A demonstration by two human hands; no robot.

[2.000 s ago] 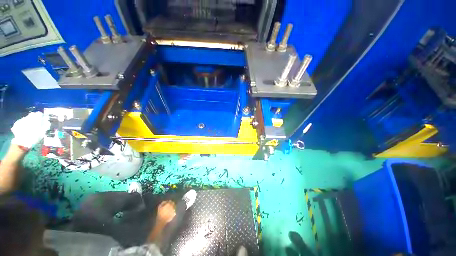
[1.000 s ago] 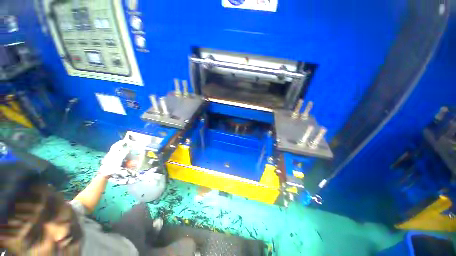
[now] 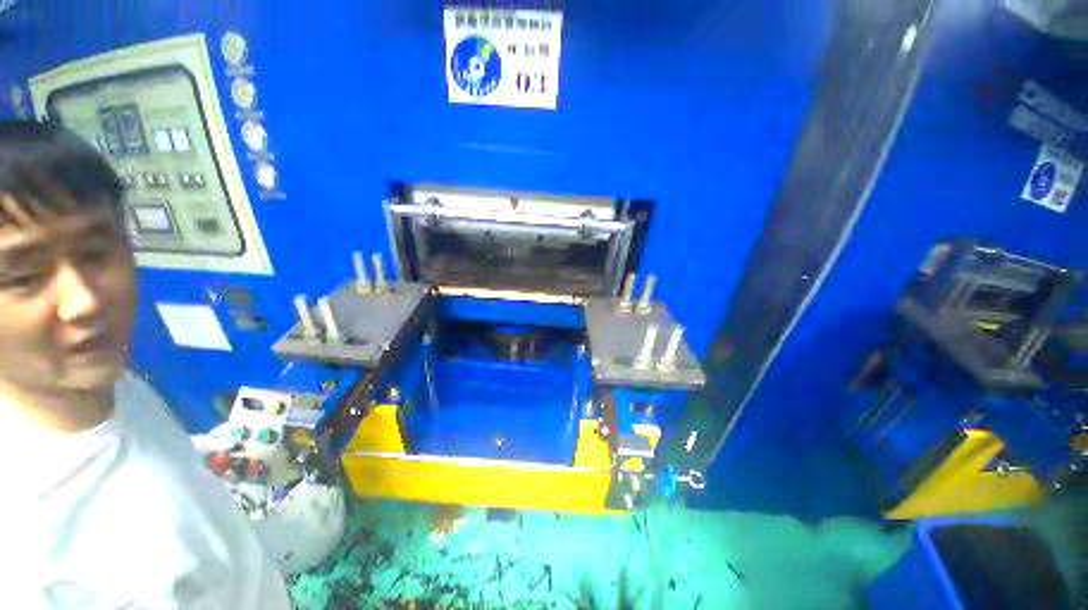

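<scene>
Neither of my hands is in view. In front of me is a blue press (image 3: 513, 149) with a framed opening (image 3: 519, 253). Grey side plates stand out left (image 3: 364, 322) and right (image 3: 638, 346) of it, each with upright silver pins. Between them is a blue recess (image 3: 495, 411) above a yellow front bar (image 3: 477, 479). A pale control box (image 3: 251, 447) with red and green buttons sits at the lower left, by a whitish bucket (image 3: 304, 530).
Another person (image 3: 125, 477) in a light top stands close at the left edge. A cream control panel (image 3: 155, 155) is on the press wall. A second press (image 3: 978, 322) stands at the right, with a blue bin (image 3: 931, 566) below. Black scraps lie on the green floor (image 3: 525, 560).
The view has tilted up from the floor to the press front. The other person's head has risen at the left, and their gloved hand, earlier at the control box, is out of sight.
</scene>
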